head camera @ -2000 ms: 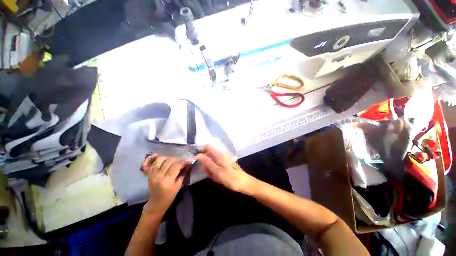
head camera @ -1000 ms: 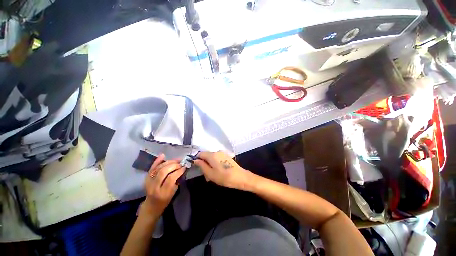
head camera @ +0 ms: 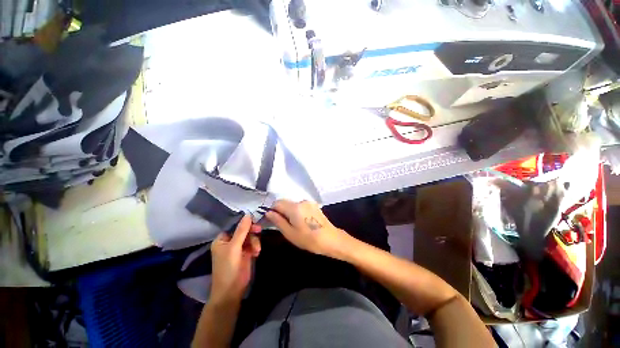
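A garment panel (head camera: pixel 180 153), pale grey side up with dark parts showing, lies at the table's front edge. A dark narrow strip (head camera: pixel 268 161) runs along its right part, and a short dark piece (head camera: pixel 211 207) lies on it near my hands. My left hand (head camera: pixel 235 255) and my right hand (head camera: pixel 299 223) pinch the panel's edge between thumbs and fingers at the front, almost touching. What exactly lies between the fingertips is too small to tell. Some cloth hangs below the table edge by my left hand.
The white sewing machine (head camera: pixel 408 64) stands behind, needle area left. Scissors (head camera: pixel 409 130) with red and yellow handles and a dark case (head camera: pixel 496 129) lie before it. A cut-piece stack (head camera: pixel 61 129) is at left, a scrap carton (head camera: pixel 445 241) at right, a blue basket (head camera: pixel 126 306) below.
My left hand has moved from lying over the panel to its front edge, uncovering the short dark piece. My right hand stays at the edge. The camera view has shifted slightly.
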